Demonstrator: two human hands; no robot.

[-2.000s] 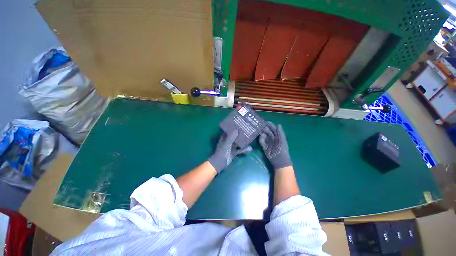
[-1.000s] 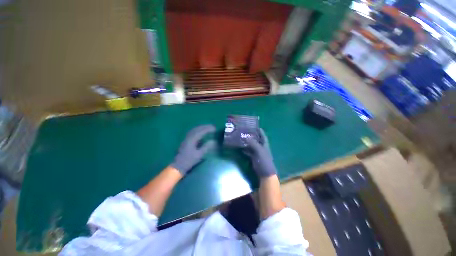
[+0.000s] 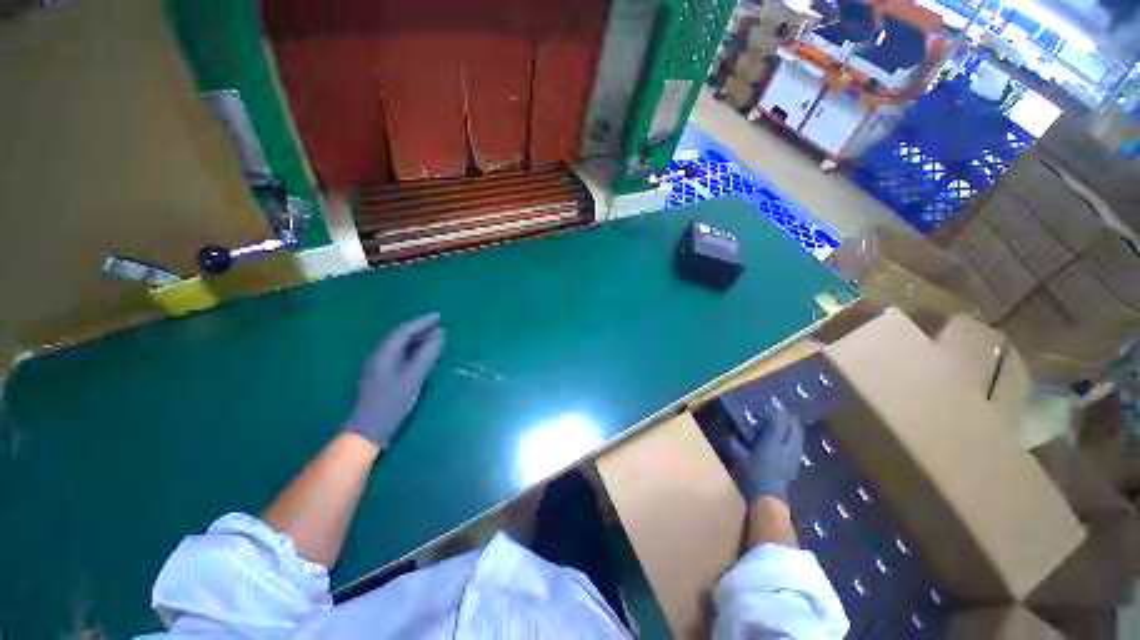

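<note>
My right hand (image 3: 773, 460), in a grey knitted glove, reaches into the open shipping carton (image 3: 956, 456). Its fingers and thumb are on a black product box at the near-left corner of the rows, which the hand partly covers. Rows of black boxes with small white marks (image 3: 863, 515) fill the visible part of the carton. My left hand (image 3: 398, 379), also gloved, is empty, low over the green tabletop (image 3: 550, 325), fingers loosely curled. Another black product box (image 3: 710, 254) sits alone at the table's far right.
The shrink tunnel's red curtain (image 3: 431, 106) hangs above the roller conveyor (image 3: 475, 215) behind the table. A rod with a dark ball knob (image 3: 215, 259) and a yellow holder (image 3: 184, 296) are at the back left. Brown cartons (image 3: 1044, 231) stand at the right, with a blue pallet (image 3: 750, 194) beyond the table.
The view has turned right. My right hand has moved the box from the tabletop to the carton. My left hand, which was on that box two seconds ago, is away from it over the table.
</note>
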